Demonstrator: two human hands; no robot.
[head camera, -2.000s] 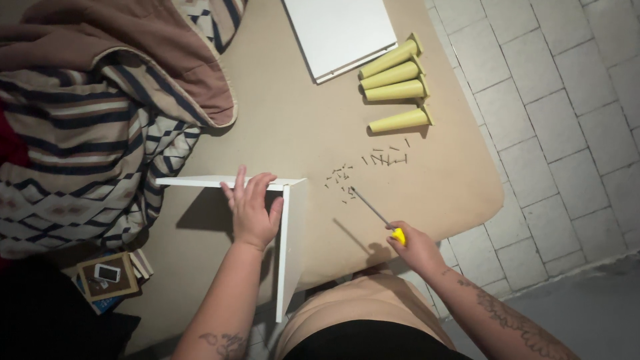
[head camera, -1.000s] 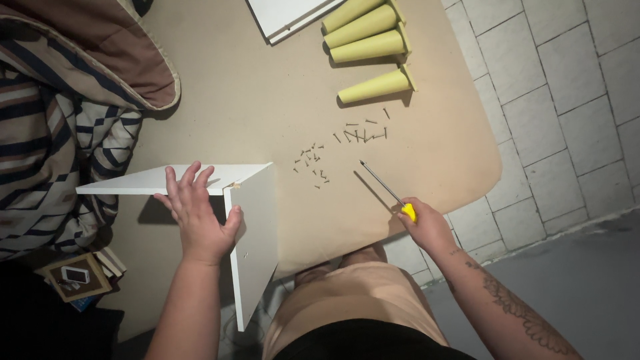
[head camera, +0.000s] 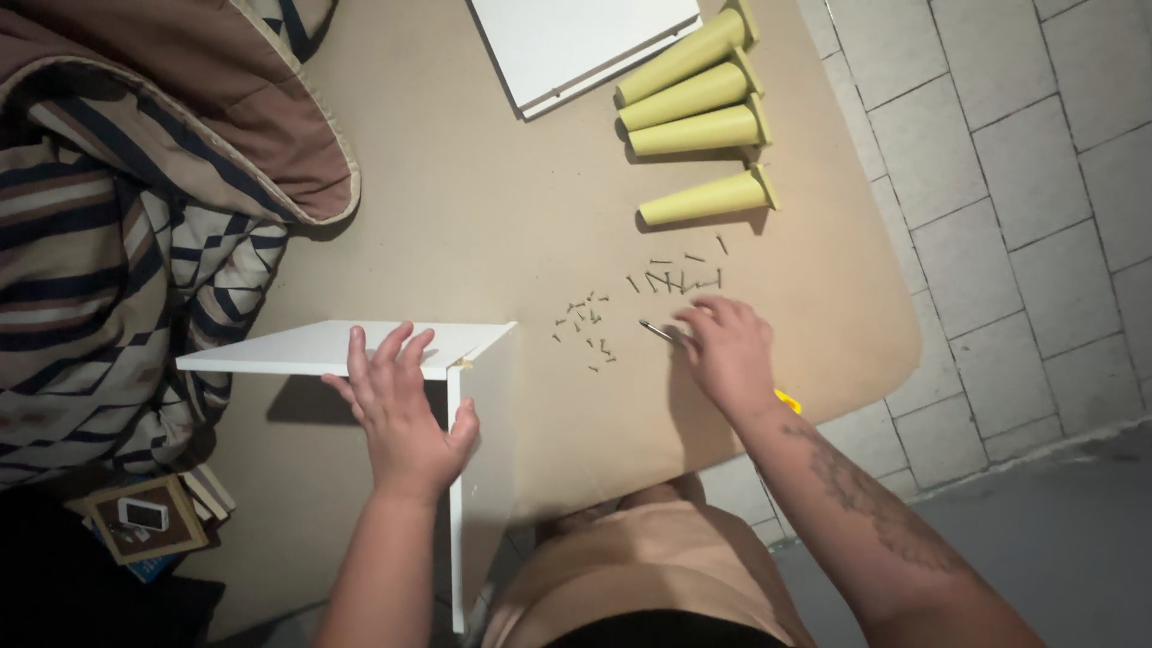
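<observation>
Two white panels meet in an upright corner; one panel (head camera: 270, 349) runs left, the other (head camera: 481, 468) toward my body. My left hand (head camera: 400, 409) is at their joint, fingers spread, not gripping. My right hand (head camera: 724, 346) hovers at the longer screws (head camera: 670, 281), fingers bent; whether it pinches one is hidden. The screwdriver (head camera: 660, 331) lies on the padded surface beneath this hand, its metal tip pointing left and a bit of yellow handle showing behind the wrist. Shorter screws (head camera: 580, 315) are scattered between the panels and the screwdriver.
Several yellow tapered furniture legs (head camera: 706, 198) lie beyond the screws, near another white panel (head camera: 585, 45). A patterned blanket (head camera: 135, 270) is heaped at left. Below it, a phone (head camera: 142, 514) rests on a framed board (head camera: 184, 544). The tiled floor (head camera: 990, 225) lies beyond the surface's right edge.
My right hand has let go of the screwdriver's handle and moved forward to the longer screws. My left hand stays by the panel joint, its fingers lifted and spread.
</observation>
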